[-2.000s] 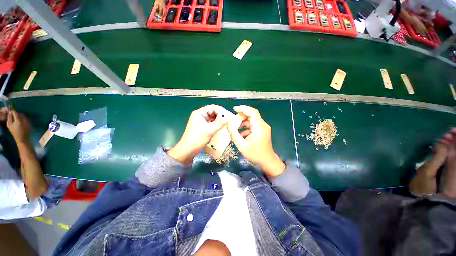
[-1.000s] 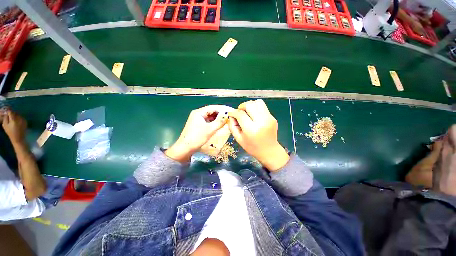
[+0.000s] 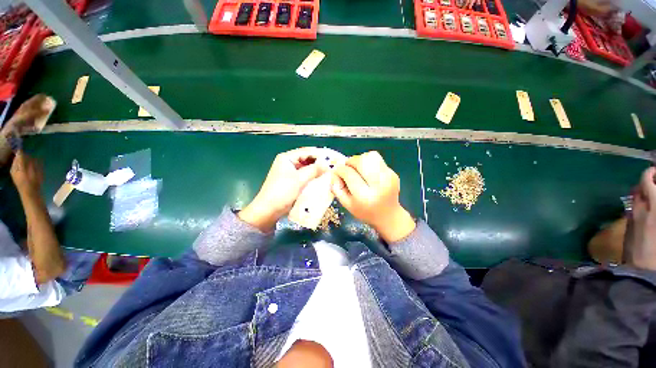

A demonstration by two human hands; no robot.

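A cream oblong housing with small holes is held tilted over the dark-green bench, in front of my chest. My left hand grips its left side near the upper end. My right hand has thumb and fingertips pinched together at the upper right end of the housing. Whether a tiny part is between those fingertips cannot be seen. A loose pile of tan-gold fittings lies on the bench just below the housing, partly hidden by it.
A green belt with spaced housings runs beyond a pale rail. Red trays stand behind it. A clear bag and white bottle lie left. Another fittings pile lies right. Neighbours' arms are at both sides.
The housings on the belt have moved left. The held housing shows more of its face, and my right fingertips have shifted slightly at its upper end. The left neighbour's hand now reaches to the belt with a housing.
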